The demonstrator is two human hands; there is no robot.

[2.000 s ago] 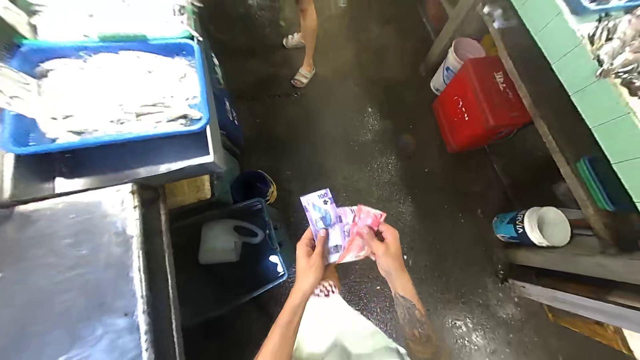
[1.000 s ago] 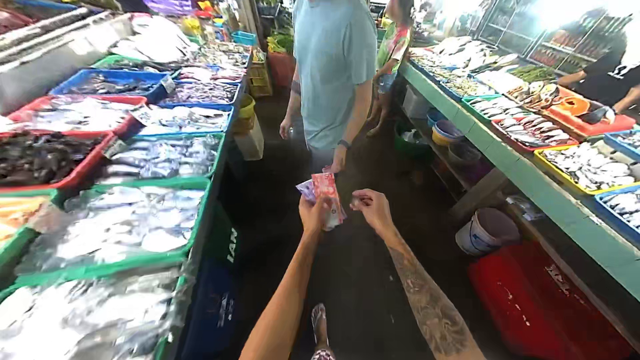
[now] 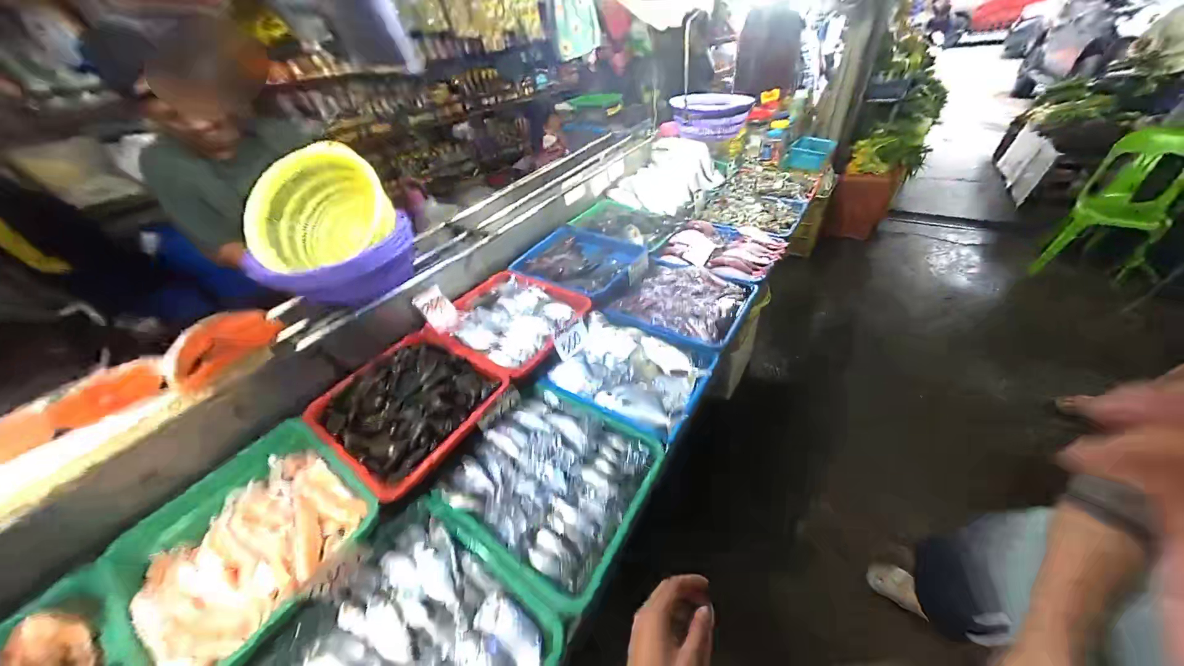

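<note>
At the bottom centre of the head view, my left hand (image 3: 672, 622) shows only in part, its fingers curled and a gap between finger and thumb. No banknote shows in it. It is beside the near right edge of the fish stall, close to a green tray of silver fish (image 3: 555, 486). My right hand is not in view. At the right edge, a person's blurred forearm (image 3: 1082, 564) with a dark wristband reaches upward; what that hand holds cannot be told.
Trays of seafood line the stall, among them a red tray of dark seafood (image 3: 407, 412) and a blue tray of fish (image 3: 634, 370). Behind it a person holds a yellow basket (image 3: 319, 208) and a purple one. A green plastic chair (image 3: 1124, 199) stands on the wet floor at right.
The view has swung left onto the stall. The banknotes, in my left hand one second ago, are out of sight. My right hand has left the view.
</note>
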